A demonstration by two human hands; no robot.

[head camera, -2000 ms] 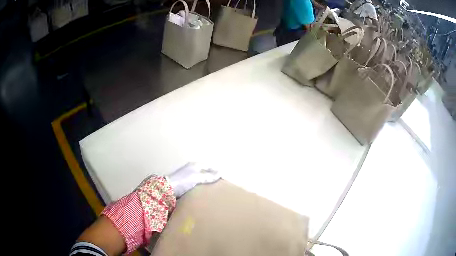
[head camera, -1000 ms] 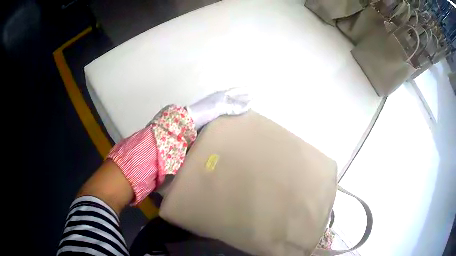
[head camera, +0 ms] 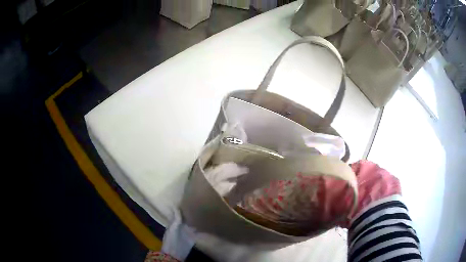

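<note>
A beige tote bag (head camera: 232, 220) stands tilted on the white table, its mouth open toward me. One loop handle rises at its far side. A pale panel (head camera: 271, 125) crosses the mouth, with a shiny metal clasp (head camera: 234, 140) at its left. White paper (head camera: 327, 144) shows at the right of the mouth. My right forearm enters over the right rim; my gloved right hand (head camera: 225, 176) is inside at the left, and its grip is unclear. My gloved left hand (head camera: 178, 238) holds the bag's lower left outside, partly cut off by the bottom edge.
Several beige tote bags (head camera: 375, 71) cluster at the far right of the white table (head camera: 153, 102). Part of a pale bag (head camera: 186, 13) stands on the dark side table beyond. The white table's left edge is near, with a yellow floor line (head camera: 97, 184) beside it.
The bag has turned from showing its outside with a yellow patch to showing its open mouth. My left hand has moved from its far corner to its near left side. More of my right sleeve shows.
</note>
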